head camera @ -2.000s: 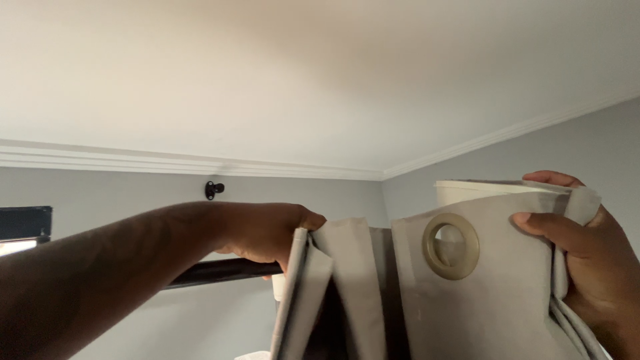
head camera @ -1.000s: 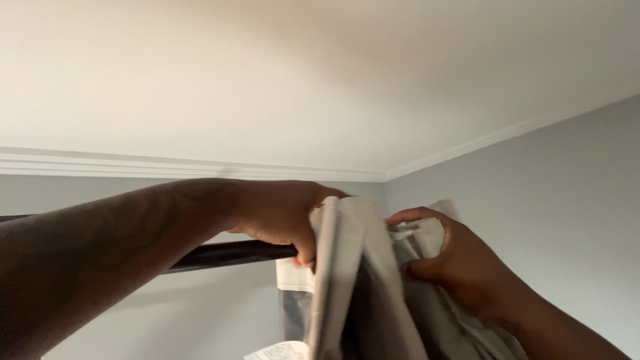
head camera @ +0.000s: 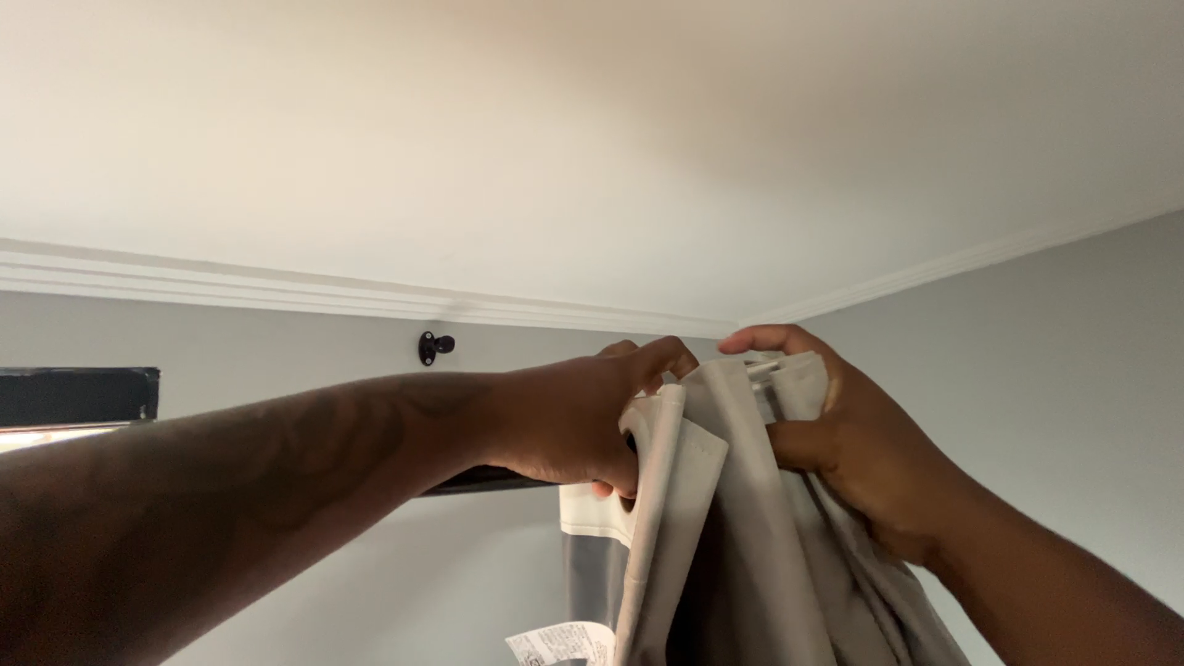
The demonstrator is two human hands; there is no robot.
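Observation:
A beige grommet curtain (head camera: pixel 758 518) hangs in gathered folds between my hands. My left hand (head camera: pixel 592 416) grips the curtain's top edge at its left folds, beside a grommet hole. Behind that hand runs a dark curtain rod (head camera: pixel 490 479), whose end is hidden by the hand and cloth. My right hand (head camera: pixel 832 435) pinches the bunched top edge on the right, thumb in front and fingers raised behind. A white printed care tag (head camera: pixel 564 643) hangs at the lower left of the cloth.
A black wall bracket (head camera: pixel 435 348) is fixed to the grey wall below the white ceiling moulding (head camera: pixel 370 294). At the far left is the dark top of a window frame (head camera: pixel 79 393). The walls meet in a corner behind my hands.
My right hand has moved left toward my left hand. The curtain top, spread flat with a grommet facing me two seconds ago, is now bunched in folds.

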